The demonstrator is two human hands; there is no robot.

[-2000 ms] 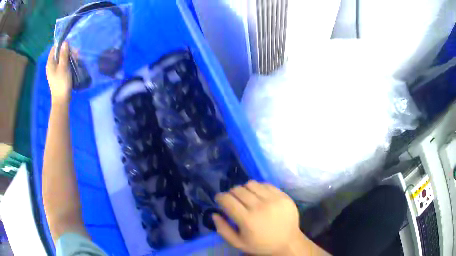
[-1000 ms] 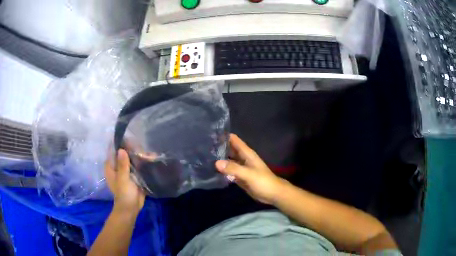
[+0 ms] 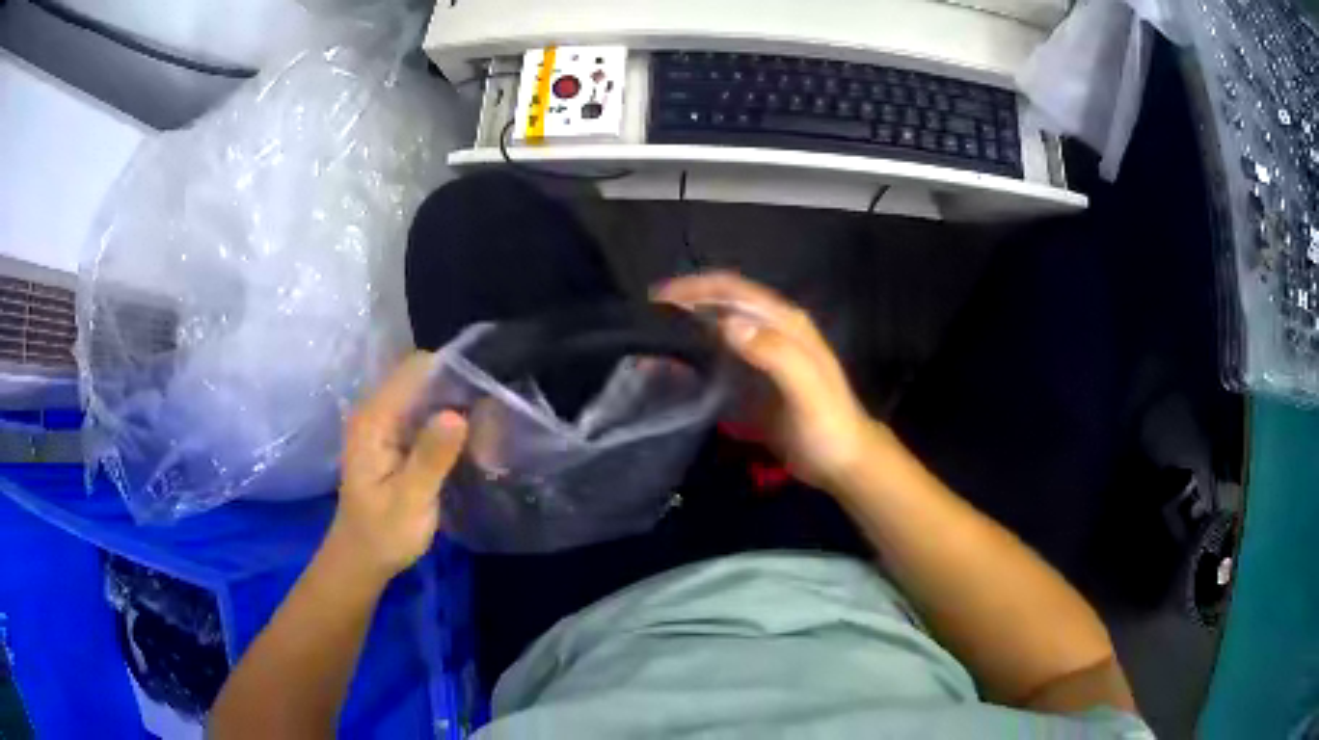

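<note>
A black headphone (image 3: 600, 340) is held over my lap, its headband arc towards the shelf. A clear plastic bag (image 3: 579, 484) covers its lower part, and the bag's open edge lies below the headband. My left hand (image 3: 398, 463) grips the bag and headphone at the left side. My right hand (image 3: 781, 369), slightly blurred, is at the right side with its fingers on the headband end and bag. The ear cups are mostly hidden in the bag.
A keyboard (image 3: 832, 104) and a control pad (image 3: 573, 93) are on the shelf ahead. A heap of plastic bags (image 3: 253, 275) is at left, above a blue bin (image 3: 311, 586) with dark items. A clear blister tray (image 3: 1273, 188) overhangs the green bench (image 3: 1280, 578) at right.
The view has swung from the bin to the lap. Since a second ago, the headphone has tipped, its headband now shows outside the bag opening, and my right hand has moved up.
</note>
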